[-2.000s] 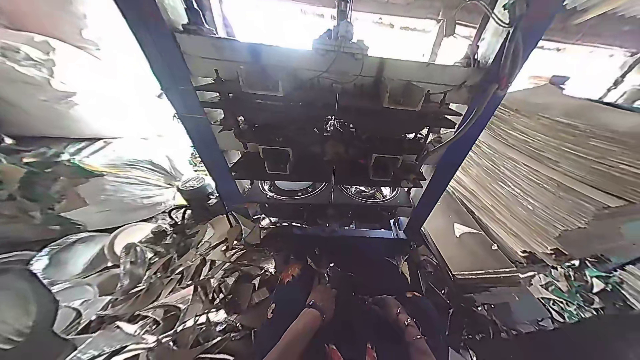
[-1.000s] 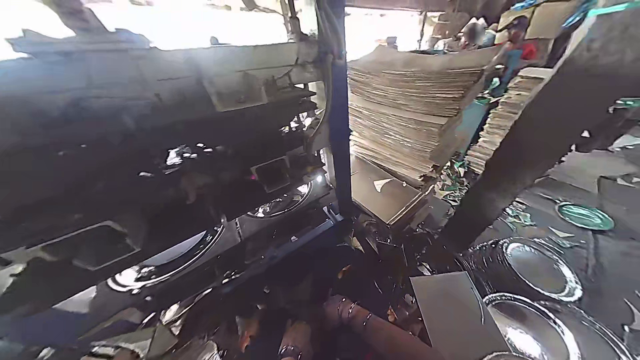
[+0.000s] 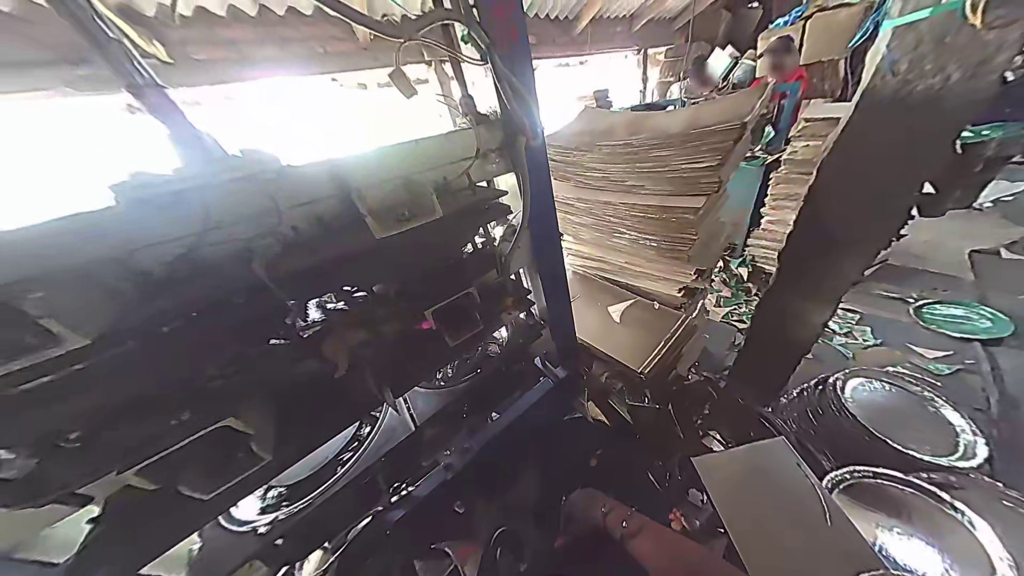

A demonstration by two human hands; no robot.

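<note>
At the bottom edge, my right hand [image 3: 582, 510] reaches in from the lower right, with bangles at the wrist. Its fingers are blurred and lost in shadow, so what it holds or touches cannot be told. My left hand cannot be made out. Left of the hand stands a press machine with a blue metal frame post [image 3: 542, 240] and a lower blue bar [image 3: 472, 448]. A round shiny metal die [image 3: 320, 472] sits low in the press. Right of my forearm lies a flat grey-brown sheet [image 3: 780, 508].
Stacks of shiny round plates [image 3: 904, 420] [image 3: 920, 520] stand at the lower right. Behind the post rises a tall pile of board sheets [image 3: 640, 192]. A thick dark post [image 3: 832, 208] leans at the right. Green scraps [image 3: 852, 332] and a green plate [image 3: 960, 318] lie beyond. Two people are in the background.
The view has swung far to the right from the front of the press. Both forearms showed at the bottom earlier; now only the right one is plain.
</note>
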